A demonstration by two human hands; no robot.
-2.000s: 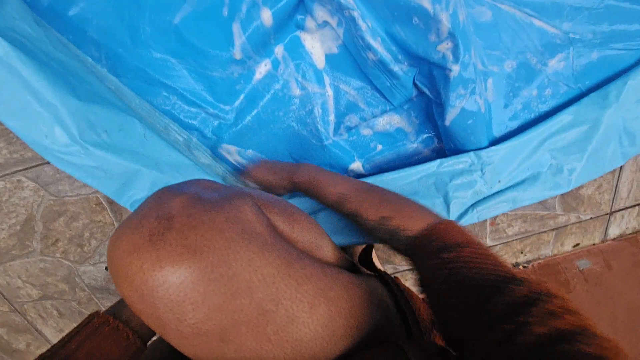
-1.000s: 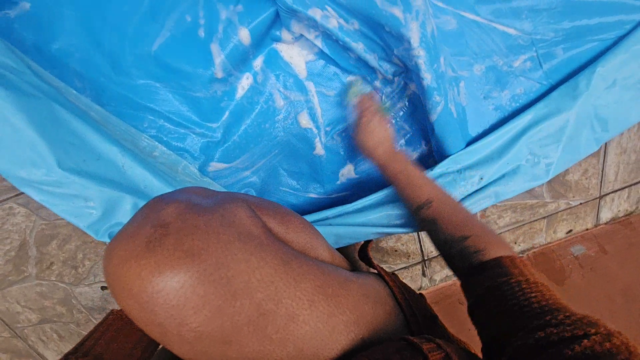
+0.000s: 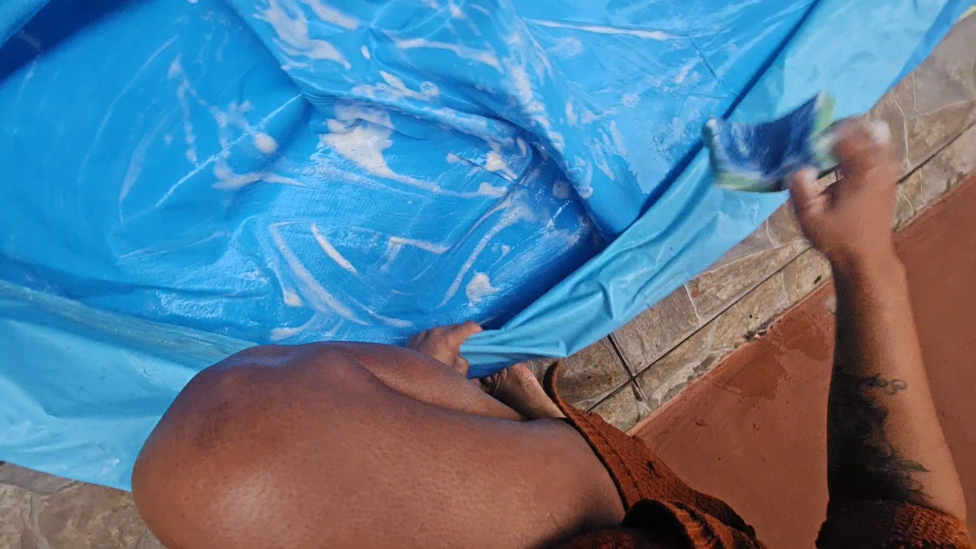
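A large blue plastic sheet (image 3: 427, 252) with a lighter blue edge band lies in folds, streaked with white suds. My right hand (image 3: 850, 183), slightly blurred, grips a blue and green cleaning cloth or sponge (image 3: 770, 149) at the right, over the light blue edge band. What kind of scrubber it is, I cannot tell for certain. Beyond my raised knee, my left hand (image 3: 446, 343) has its fingers closed on the sheet's light blue edge; the rest of that hand and its arm are hidden behind my leg.
My bent leg (image 3: 366, 450) fills the lower middle, with rust-brown knitted clothing (image 3: 679, 511) beside it. Stone-patterned tiles (image 3: 679, 328) run beneath the sheet's edge. At the right lies a reddish-brown floor (image 3: 762, 396).
My right hand was on the suds-covered sheet one second ago and is now farther right, above its edge. My left hand, unseen before, now shows at the edge beyond my knee.
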